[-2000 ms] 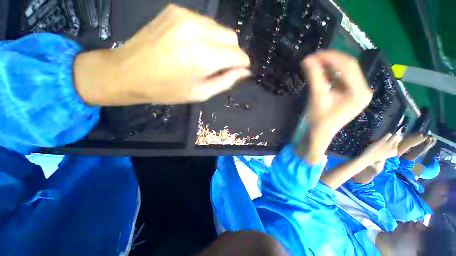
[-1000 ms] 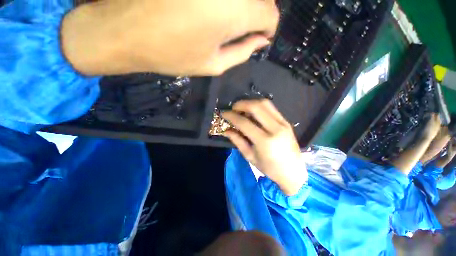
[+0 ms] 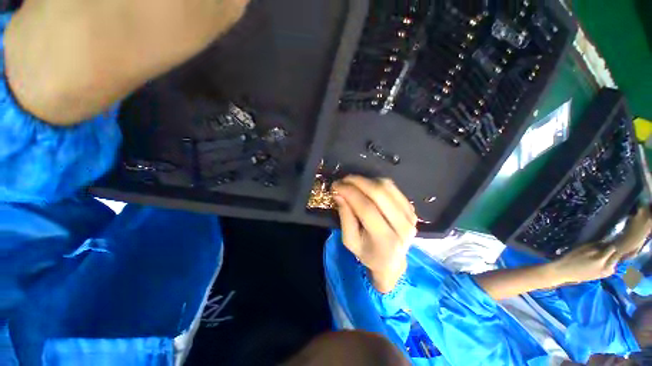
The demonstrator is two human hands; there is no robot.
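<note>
My left hand [image 3: 118, 46] is large at the upper left; its fingers run out of the top edge, so what they hold is hidden. My right hand [image 3: 379, 218] is at the near corner of the tray's right compartment. Its thumb and fingertips touch the gold pin pile [image 3: 322, 194], fingers bent; no pin can be made out between them. Black housings [image 3: 447, 89] with gold dots lie in rows in the far part of that compartment. A small black housing [image 3: 382, 152] lies apart, nearer the pile.
The black tray [image 3: 325, 118] has a divider; loose housings [image 3: 264, 161] lie in its left compartment. A clear plastic bag [image 3: 547, 136] lies on the green bench. At the far right is a neighbour's tray [image 3: 590, 189] of black parts, with a person's forearm [image 3: 529, 279] beside it.
My right hand came down from above the tray to the pin pile and stays there. My left hand has moved left and up, partly out of the picture, uncovering more of the tray.
</note>
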